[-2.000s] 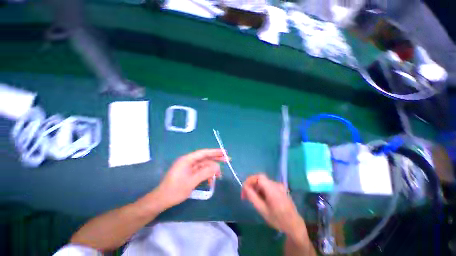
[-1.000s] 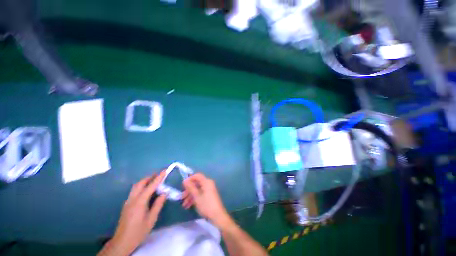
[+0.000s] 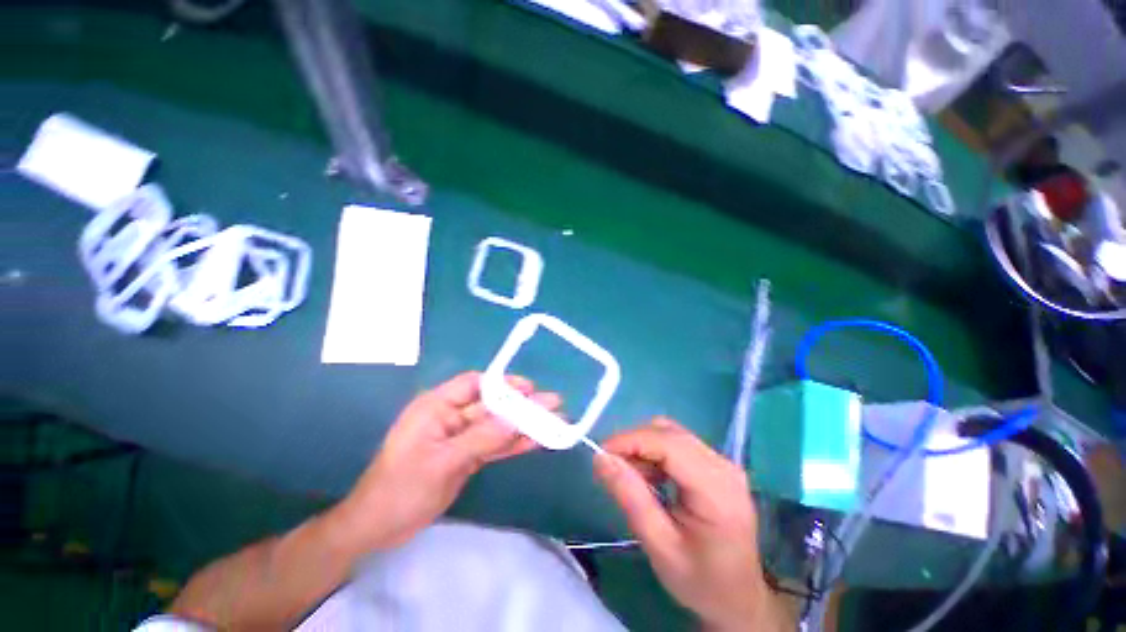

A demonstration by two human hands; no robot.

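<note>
A white rounded-square frame (image 3: 604, 361) is raised in front of me, tilted, with its large opening showing the green bench. My left hand (image 3: 442, 435) grips its lower left side, with fingers partly behind it. My right hand (image 3: 683, 499) pinches a thin white wire (image 3: 595, 446) close to the frame's lower corner; whether the wire is seated in the frame I cannot tell. A pale line near the bench's front edge may be the wire's other end. Another white frame (image 3: 535, 274) lies flat on the bench beyond the held one.
A white paper sheet (image 3: 377, 286) and a pile of white frames (image 3: 296, 274) lie at left, with a small white packet (image 3: 84, 161) beyond. A wire bundle (image 3: 750, 370), green box (image 3: 806, 444) and blue hose (image 3: 879, 326) are at right. A grey support (image 3: 340, 105) slants behind.
The frame has been raised away from my body and turned. My right hand has left the frame's side and now holds the wire just off its corner. The camera view has shifted.
</note>
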